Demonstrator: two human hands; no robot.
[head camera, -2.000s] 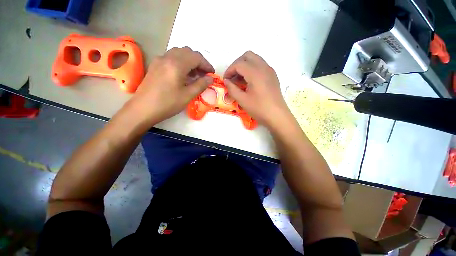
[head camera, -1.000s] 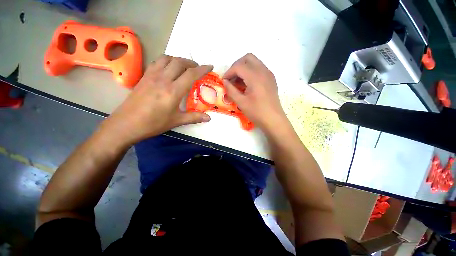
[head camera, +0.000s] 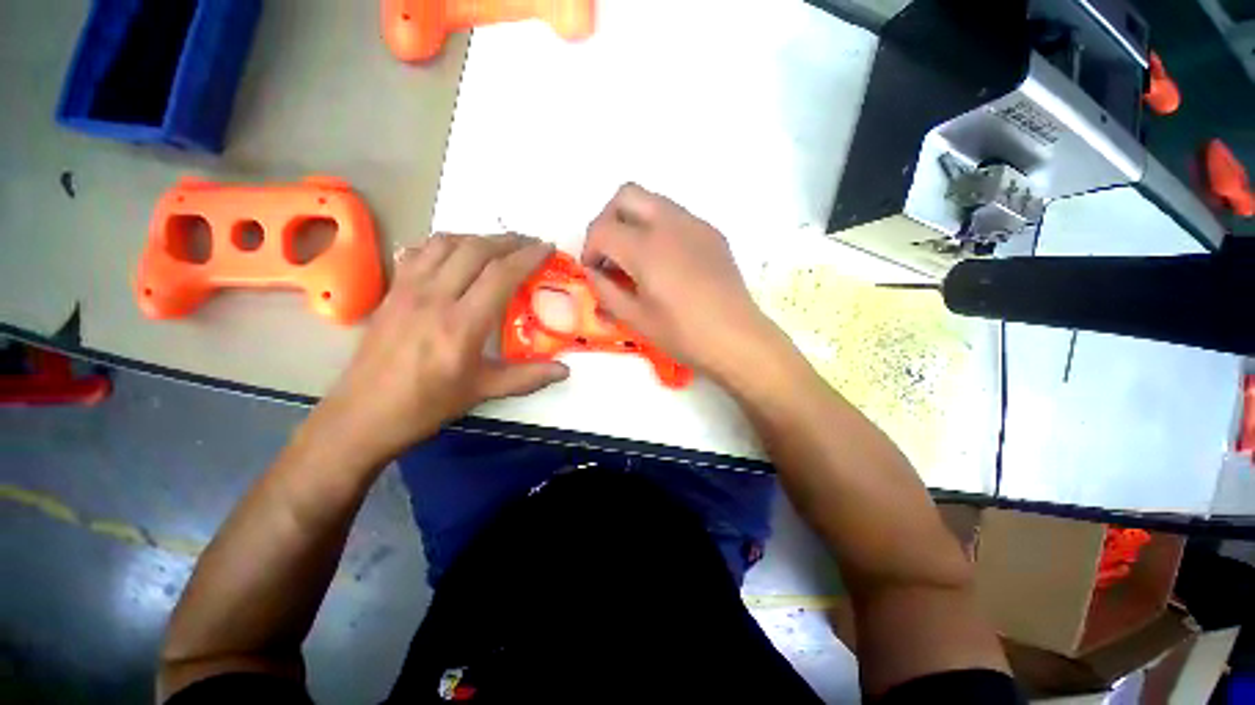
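Observation:
An orange inner shell half lies open side up on the white work mat, near the bench's front edge. My left hand grips its left end, thumb along the front and fingers along the back. My right hand is over its right part, with fingertips bent down at the upper edge; whether they hold a small part is hidden. A whole orange controller shell lies on the beige tabletop, left of my left hand.
A blue parts bin is at upper left. Another orange shell is cut off at the top. The screw feeder stands right, with the black electric screwdriver before it, over the speckled yellow patch. A cardboard box is below the right edge.
The view has shifted, bringing another orange shell in at the top. My left hand went from fingertips at the shell's upper edge to gripping its left end. My right hand stays over its right part.

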